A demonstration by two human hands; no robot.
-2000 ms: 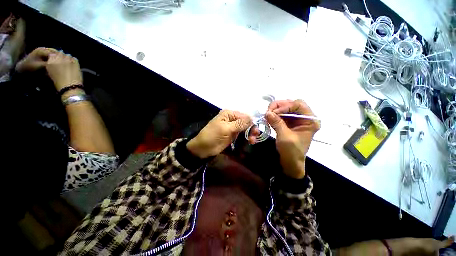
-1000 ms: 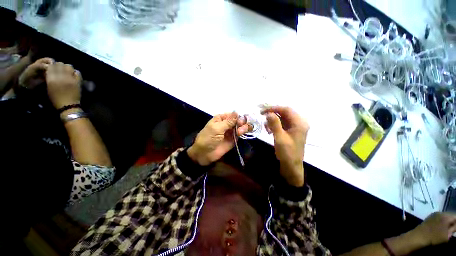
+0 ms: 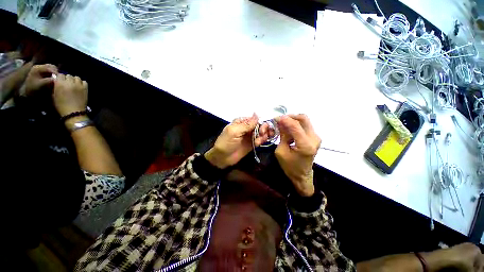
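Observation:
A white cable (image 3: 273, 133) is wound into a small ring between my two hands, over the bench's near edge. My left hand (image 3: 236, 139) pinches the left side of the ring, and a short cable end hangs down beside its fingers. My right hand (image 3: 298, 144) holds the right side of the ring between thumb and fingers. A small pale loop shows just above the fingers. The fingers hide part of the coil, and I cannot tell whether a tie is on it.
A heap of coiled white cables (image 3: 424, 47) lies at the right. A dark and yellow device (image 3: 389, 151) with a pale strip lies nearer. A bundle of cables (image 3: 151, 13) lies at the far left. People's arms show at left (image 3: 95, 146) and lower right (image 3: 392, 263).
My right hand has come down and closed on the coil; a second ago its fingers were more spread. The cable end that stuck out to the right two seconds ago no longer shows there.

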